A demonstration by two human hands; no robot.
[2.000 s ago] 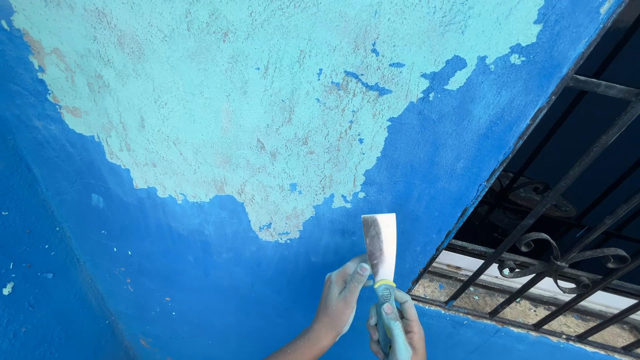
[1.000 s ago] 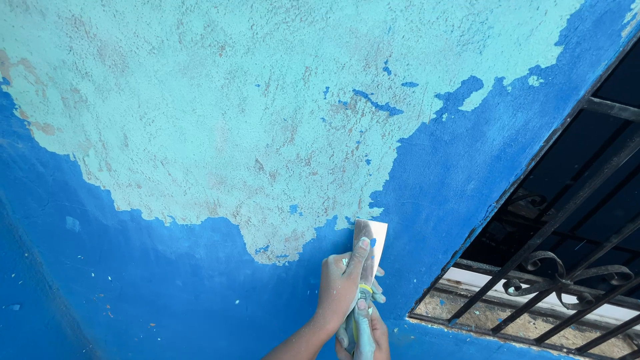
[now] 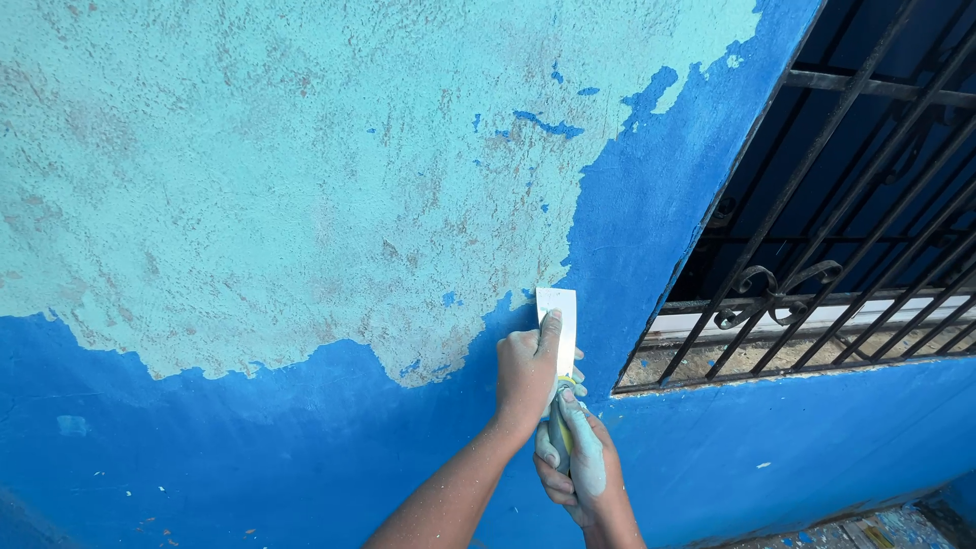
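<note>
A putty knife [image 3: 565, 335] with a metal blade and a grey and yellow handle points upward against the wall. My right hand [image 3: 585, 461], dusty with pale powder, is wrapped around its handle. My left hand [image 3: 528, 366] grips the blade from the left, thumb lying on its face and fingertips showing behind it. The blade's tip is at the ragged border between the blue paint [image 3: 633, 229] and the exposed turquoise layer [image 3: 305, 191]. Small blue patches remain within the turquoise area.
A window opening with black metal bars [image 3: 808, 175] and a scroll ornament [image 3: 776, 293] is at the right. Paint flakes lie on its rough sill [image 3: 686, 362]. At the lower right, debris [image 3: 877, 530] covers the ground beside the wall's foot.
My left hand, beside the knife's neck two seconds ago, has closed on the blade. The blade has come up to the border of the blue paint. The view has shifted.
</note>
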